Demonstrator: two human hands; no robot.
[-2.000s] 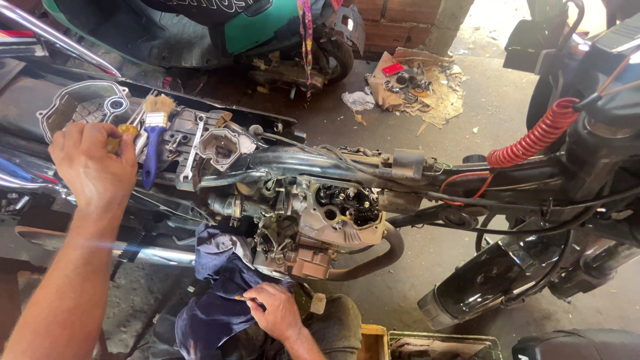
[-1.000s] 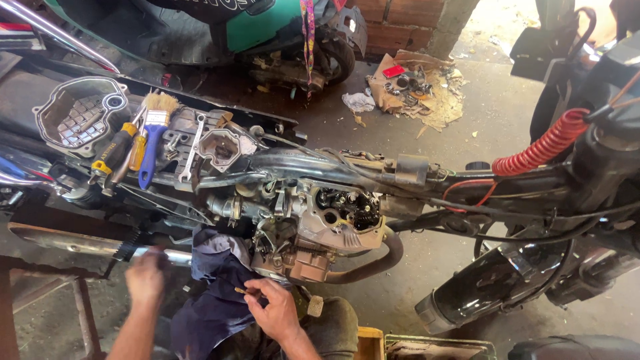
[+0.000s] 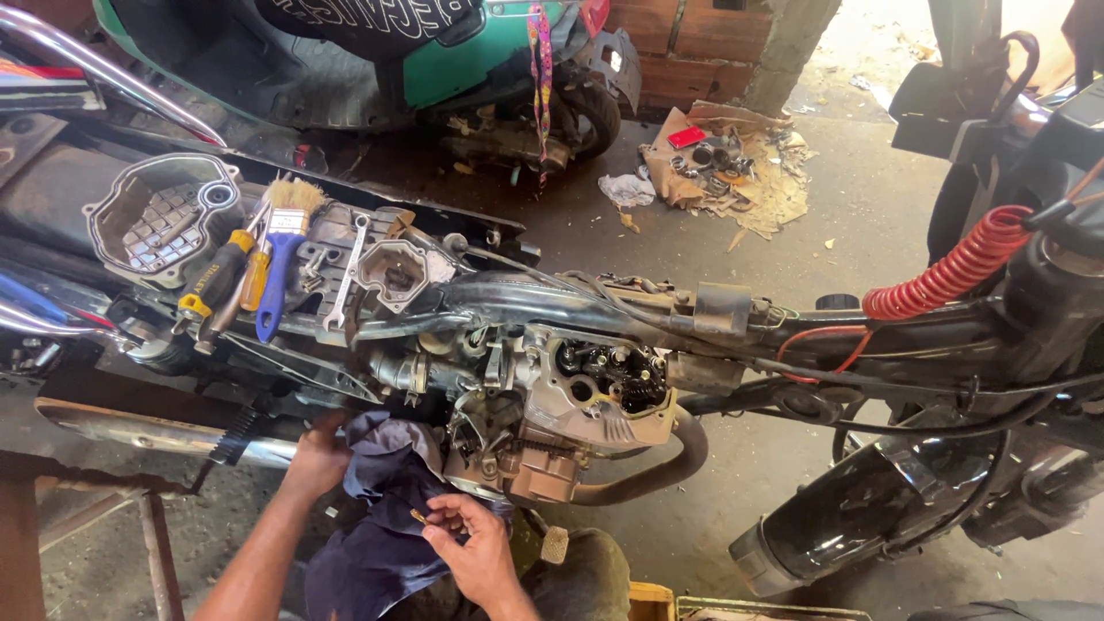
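Note:
My right hand [image 3: 470, 539] holds a small brass-coloured part [image 3: 419, 516] between thumb and fingers, over a dark blue cloth [image 3: 379, 526]. My left hand [image 3: 321, 457] is at the cloth's upper left edge, its fingers blurred and partly in shadow; whether it grips the cloth cannot be made out. Just beyond lies the motorcycle engine, its cylinder head [image 3: 604, 388] uncovered with oily valve gear showing. On the frame rest a metal engine cover [image 3: 164, 220], a yellow-and-black handled tool [image 3: 216, 274], a yellow-handled screwdriver [image 3: 255, 278], a blue-handled paintbrush [image 3: 278, 267], a wrench [image 3: 348, 272] and a smaller cover [image 3: 392, 273].
A green scooter [image 3: 466, 65] stands behind the motorcycle. Metal parts lie on torn cardboard [image 3: 681, 185] on the floor, beside a crumpled white rag [image 3: 627, 190]. A red coiled hose [image 3: 949, 263] hangs at the right. A yellow crate [image 3: 651, 595] is at the bottom edge.
My left hand was over the tools by the engine cover, holding something yellow; it came down past the exhaust and is now beside the cloth. My right hand stays over the cloth.

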